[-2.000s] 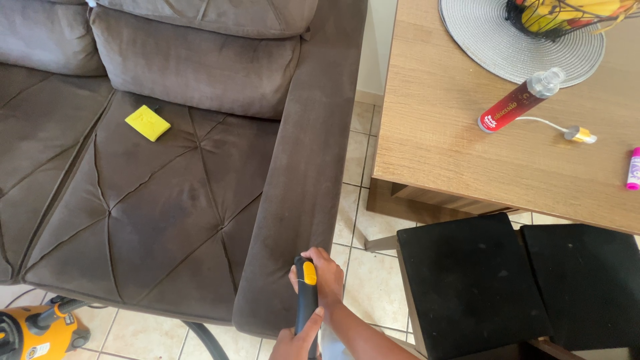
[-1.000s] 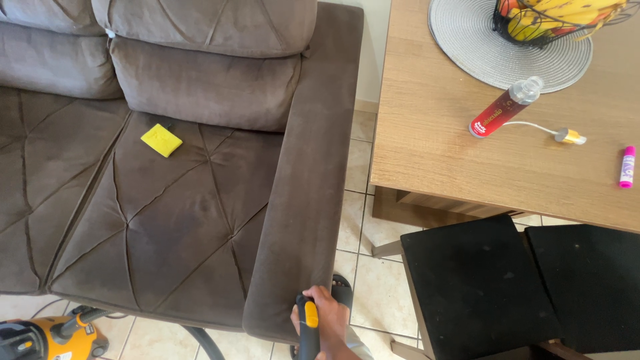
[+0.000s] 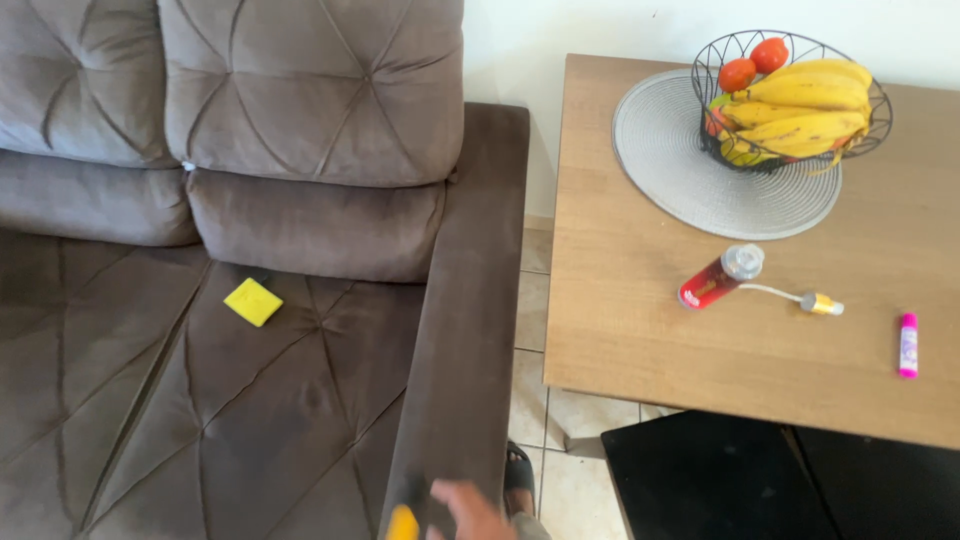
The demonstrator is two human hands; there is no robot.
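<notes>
At the bottom edge, my right hand (image 3: 471, 513) shows blurred over the front of the sofa's brown armrest (image 3: 469, 360). Just left of its fingers is the yellow part of a black vacuum cleaner handle (image 3: 403, 523), cut off by the frame. The index finger points left, and whether the hand grips the handle cannot be told. My left hand is out of view. A yellow folded cloth or sponge (image 3: 253, 302) lies on the brown tufted seat cushion (image 3: 262, 405), near the backrest.
Right of the sofa stands a wooden table (image 3: 622, 345) with a wire fruit basket (image 3: 885, 124) on a grey placemat (image 3: 660, 150), a red bottle (image 3: 705, 286), a white cable (image 3: 821, 304) and a pink marker (image 3: 908, 345). Black seats (image 3: 697, 472) are below; a sandaled foot (image 3: 519, 480) stands on the tiles.
Two seconds ago both hands were on the vacuum handle; the left has since left view. The orange vacuum body at lower left is also out of view. The view has shifted upward.
</notes>
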